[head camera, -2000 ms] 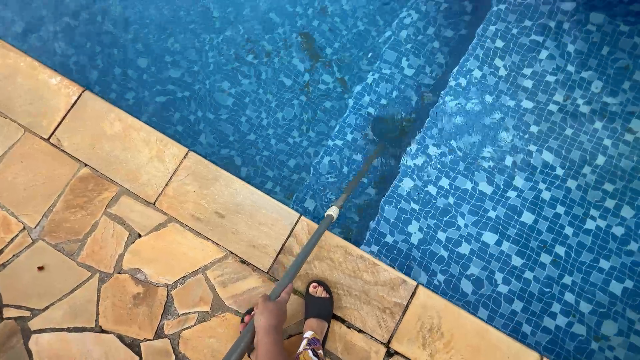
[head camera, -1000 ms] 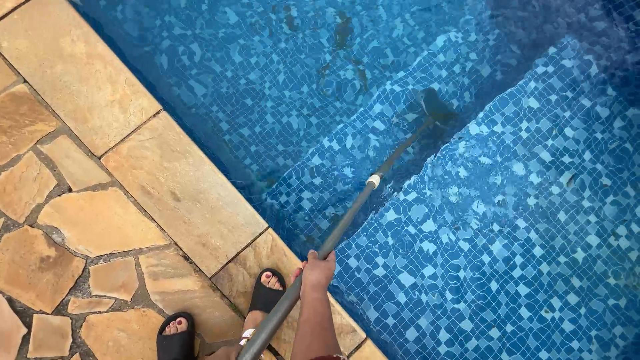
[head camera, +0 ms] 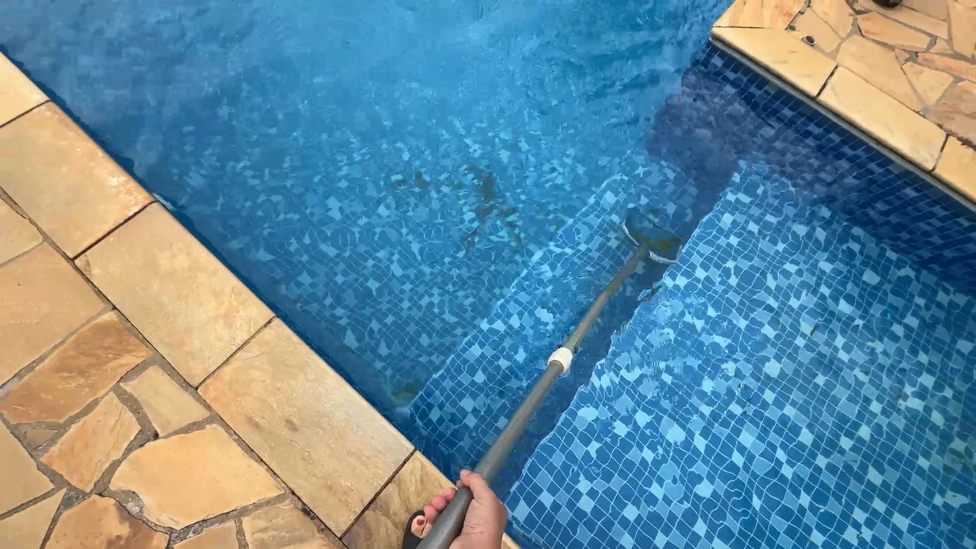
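My right hand [head camera: 476,515] is closed around a grey telescopic pole [head camera: 518,419] at the bottom of the view, with the thumb along its upper side and the fingertips showing at its left. A white locking collar [head camera: 560,358] sits partway along the pole. The pole slants up and right into the pool water, where a dark pool-cleaning head [head camera: 653,235] is under water beside the edge of a tiled step. The water blurs its exact shape. My left hand is out of view, and so is the pole's near end.
Stone coping [head camera: 305,419] borders the pool at the left, beside irregular stone paving [head camera: 194,476]. A sandaled foot [head camera: 415,526] partly shows near the coping. A shallow tiled ledge [head camera: 747,396] lies right of the pole. Dark debris [head camera: 488,198] shows under water. More coping [head camera: 881,114] crosses the upper right.
The cleaning head has moved farther out along the step edge since the first frame. My right hand has moved from over the paving to the pool edge, still gripping the pole. The view has shifted.
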